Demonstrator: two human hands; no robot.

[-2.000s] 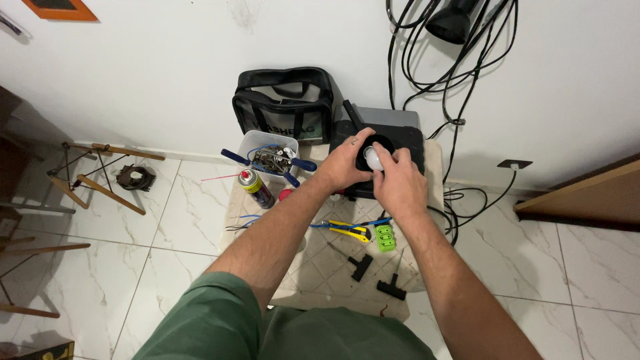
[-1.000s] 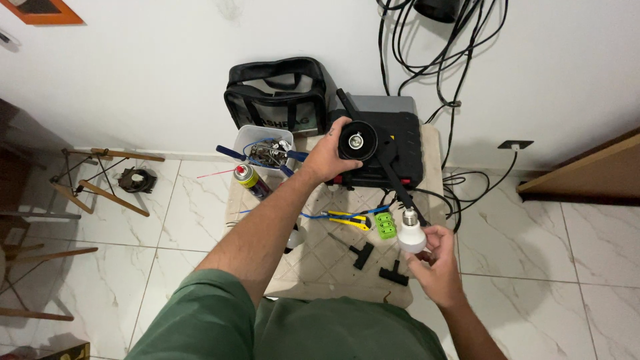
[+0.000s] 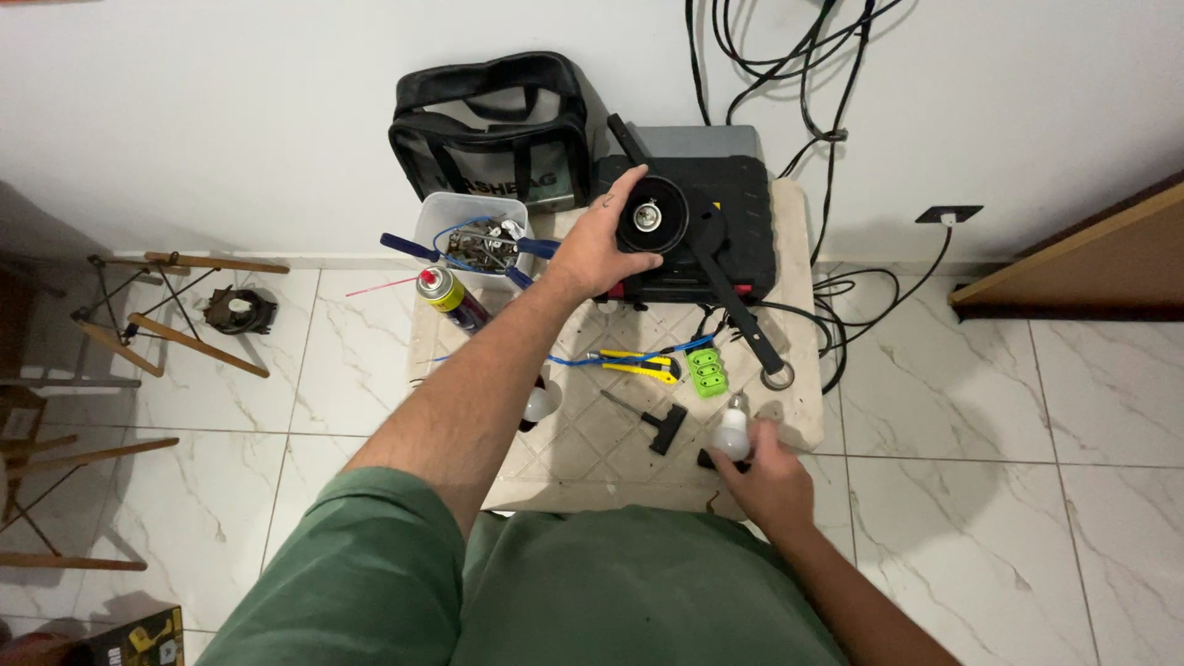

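My left hand (image 3: 610, 242) grips the rim of a black round lamp holder (image 3: 653, 215) with a bare metal socket inside; a black arm with a ring at its end slants from it over a black tool case (image 3: 754, 213). At the table's right front, my right hand (image 3: 775, 476) has its fingers around a white LED bulb (image 3: 733, 435), screw base up. Just left of the bulb lies a black T-handled tool (image 3: 663, 427); a second black handle is partly hidden under the bulb. A yellow utility knife (image 3: 640, 366) and a green socket block (image 3: 707, 372) lie between the hands.
Behind my left forearm stand a spray can (image 3: 451, 301) with a red straw and a plastic tub (image 3: 472, 231) of small metal parts and blue-handled tools. A black-trimmed clear bag (image 3: 490, 139) leans by the wall. Black cables (image 3: 828, 139) hang and coil at the right.
The white bulb, inside the round holder two seconds ago, came out in my right hand and is now low over the table's front right. My left hand has stayed on the holder.
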